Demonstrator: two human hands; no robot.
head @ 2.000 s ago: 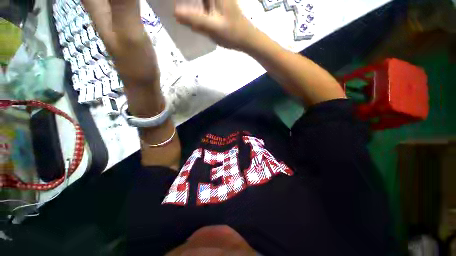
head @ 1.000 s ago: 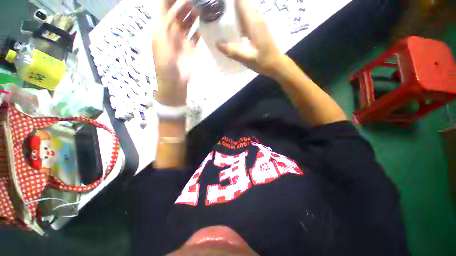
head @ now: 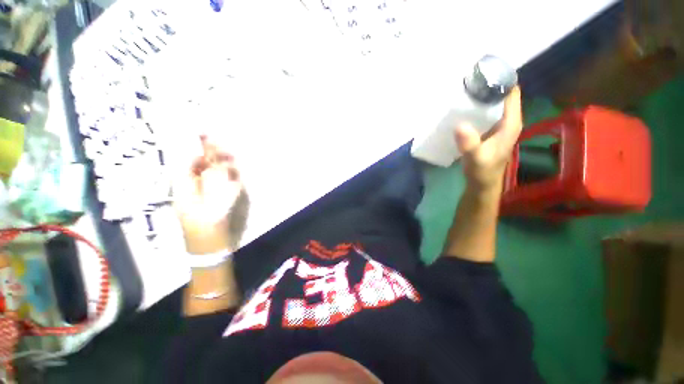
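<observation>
The solvent pump dispenser bottle (head: 448,135) has a white body and a shiny round metal top. My right hand (head: 491,146) is shut on it at the right, over the table's front edge, and the bottle is tilted. My left hand (head: 214,184) is over the left part of the white table (head: 315,127), washed out by glare. Its fingers are partly curled, one extended, and I see nothing in it. Rows of small white device housings (head: 124,150) lie beyond it at the left.
More small units (head: 367,22) lie at the table's far side. A red plastic stool (head: 615,159) stands on the green floor at the right, with a brown carton (head: 641,300) near it. A red-white checked bag (head: 103,274) and a green-white plastic bag (head: 49,191) are at the left.
My right hand has moved right and nearer to me with the bottle. My left hand has moved left and down, apart from the bottle. The view has also shifted.
</observation>
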